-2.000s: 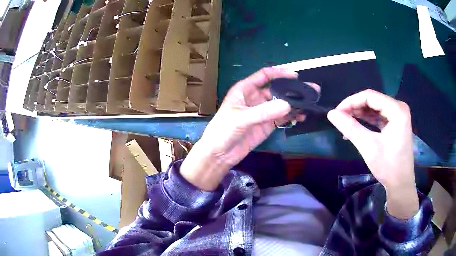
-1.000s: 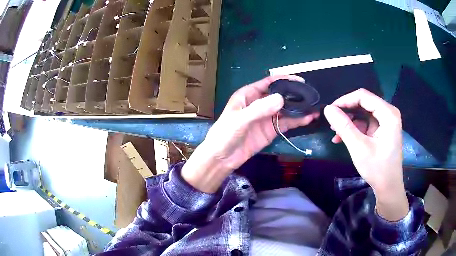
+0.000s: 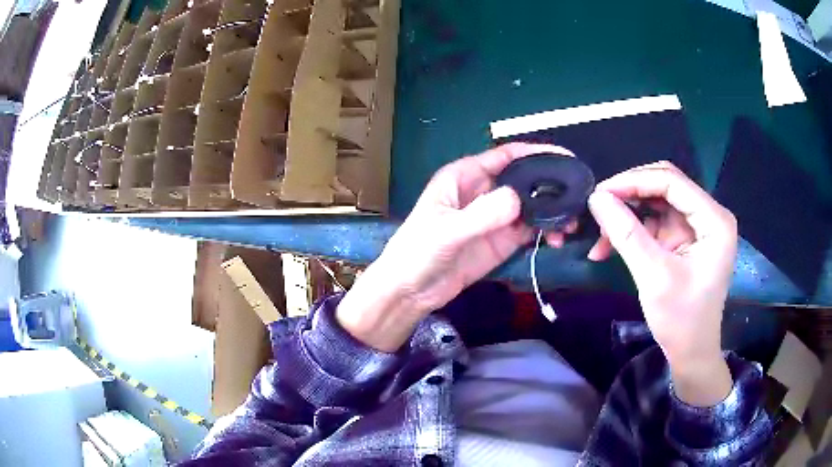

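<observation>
A round black speaker driver (image 3: 567, 187) with a ringed cone is held by its left edge in my left hand (image 3: 447, 228), thumb on its face. A thin pale lead wire (image 3: 535, 274) hangs below it, ending in a small white connector plug (image 3: 549, 312). My right hand (image 3: 670, 242) is at the speaker's right rim, thumb and forefinger pinched together. Whether a thin strip is between those fingertips cannot be told. Behind the hands lies a black strip sheet (image 3: 629, 146) with a white band (image 3: 584, 117) along its far edge.
A partitioned brown carton (image 3: 375, 173) with pale wires in its cells stands at left. A second black sheet (image 3: 775, 205) and a white paper scrap (image 3: 778, 64) lie at right on the green bench top (image 3: 547, 46). Cardboard pieces (image 3: 251, 290) are below the bench's near edge at left.
The speaker has moved slightly right and turned its face up. Its wire, hidden at first, swung out and now hangs lower. My right hand, earlier apart from the speaker, is now at its rim.
</observation>
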